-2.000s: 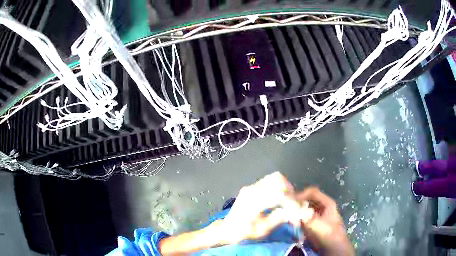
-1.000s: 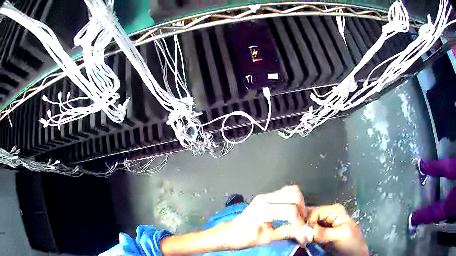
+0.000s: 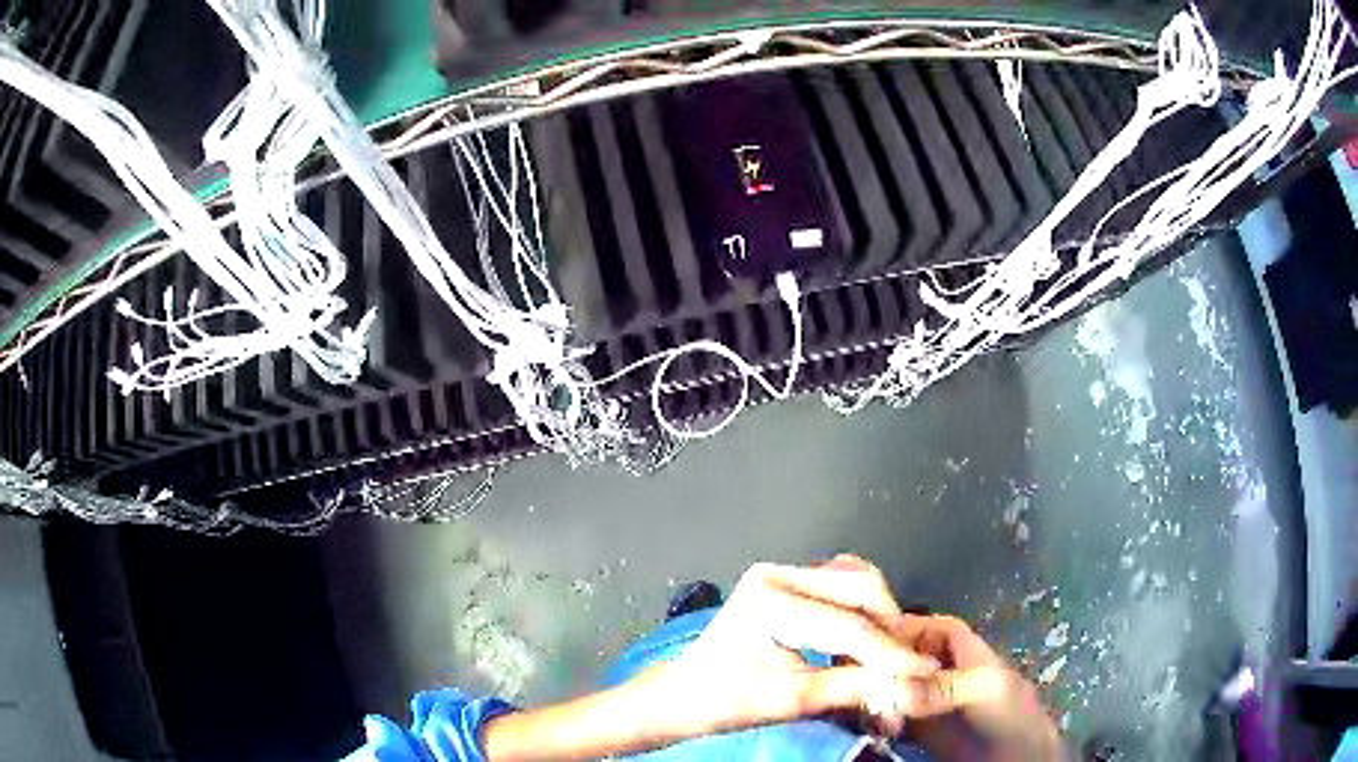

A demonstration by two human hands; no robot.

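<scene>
My left hand (image 3: 789, 643) and my right hand (image 3: 971, 697) meet in front of my blue clothing at the bottom. Their fingers are bent and pressed together. A small pale spot shows between the fingertips, too blurred to tell what it is. A dark flat device (image 3: 767, 201) lies in the black slotted foam holder (image 3: 909, 164) and shows a battery icon, a number label and a white sticker. A white cable plug (image 3: 789, 283) is at its lower edge, with the lead looping left to a cable bundle (image 3: 544, 380). My hands are apart from the device.
White cable bundles hang at the left (image 3: 291, 320) and right (image 3: 1028, 276) of the wire rack (image 3: 752, 52). The worn grey-green floor (image 3: 834, 491) lies below it. A dark block (image 3: 224, 640) is at lower left. A purple-clad part of a person (image 3: 1263, 722) shows at lower right.
My hands have stayed together, with the fingers shifting and the right hand now a little further left than one second ago. The purple-clad legs at the right edge have moved down, mostly out of view.
</scene>
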